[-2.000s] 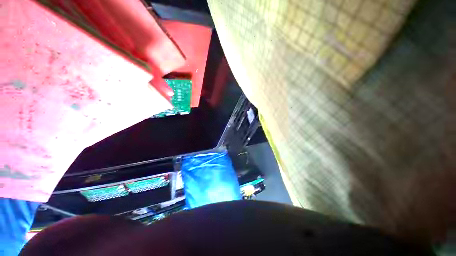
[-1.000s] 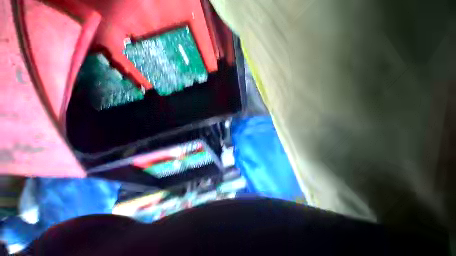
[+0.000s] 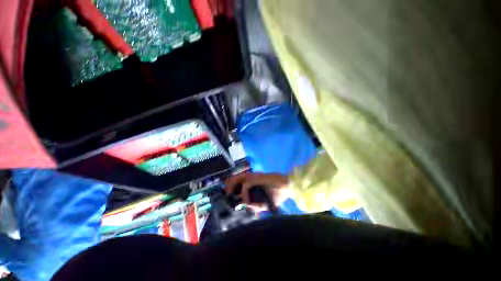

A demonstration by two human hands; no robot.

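A black tote (image 3: pixel 165 107) fills the upper left, tilted in view. Green circuit boards (image 3: pixel 148 27) stand inside it between red dividers (image 3: pixel 101 24). A pink-red sheet (image 3: pixel 19 129) covers the left edge. A blurred bare hand (image 3: pixel 261 185) shows at lower centre, beside a yellow sleeve like my smock. Its fingers are bent near small dark shapes; whether it holds them is unclear. I cannot tell if it is my left or right hand. No other hand of mine shows.
A second black tote (image 3: pixel 225 148) with a green board and red pieces lies below the first. Blue cloth (image 3: pixel 274 137) shows at centre and again at lower left. My yellow-green smock (image 3: pixel 373 110) fills the right. A dark shape covers the bottom edge.
The pink-red sheet has shifted left in view, uncovering the boards. The totes now sit further up and left. The hand and yellow sleeve have come into view.
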